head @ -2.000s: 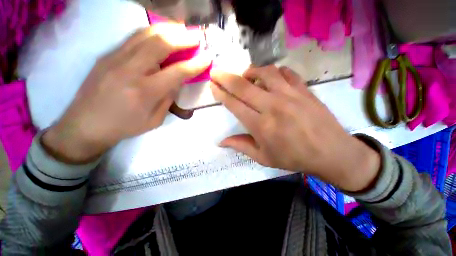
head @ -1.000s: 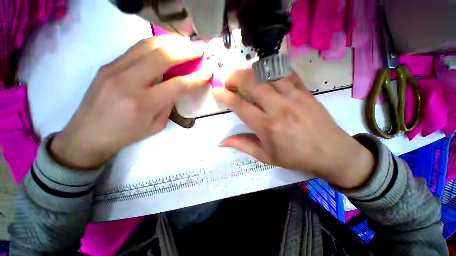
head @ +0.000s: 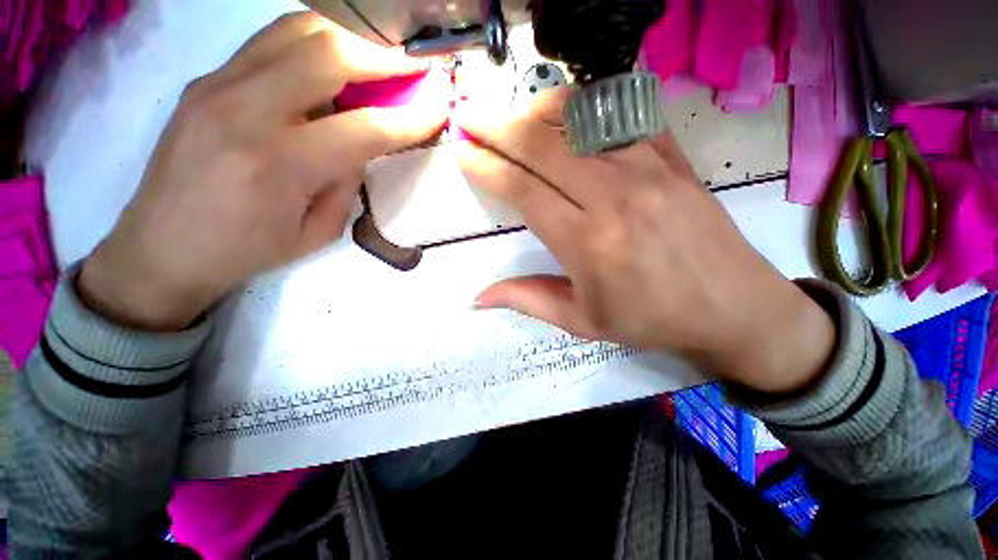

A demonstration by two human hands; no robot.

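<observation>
A small bright pink fabric piece [head: 383,92] lies under the presser foot area, mostly covered by my fingers and washed out by the lamp. My left hand [head: 246,164] holds it from the left, fingertips near the needle. My right hand [head: 640,235] lies palm down right of the needle, its fingertips at the fabric's right edge and its thumb apart on the table. The machine's metal needle parts [head: 496,33] stand above the fingertips. A ribbed silver knob [head: 615,112] overlaps the right hand. Glare hides the stitch point.
Scissors [head: 879,213] with brass-coloured handles lie at right, beside pale pink strips [head: 812,109] and loose pink pieces [head: 963,224]. Pink panels [head: 22,257] lie at the left edge. A printed ruler [head: 405,396] runs along the table front. A blue basket [head: 930,350] is below right.
The view has shifted, so the machine head and knob appear displaced. Less pink shows between my hands than two seconds ago. Both hands stay at the needle.
</observation>
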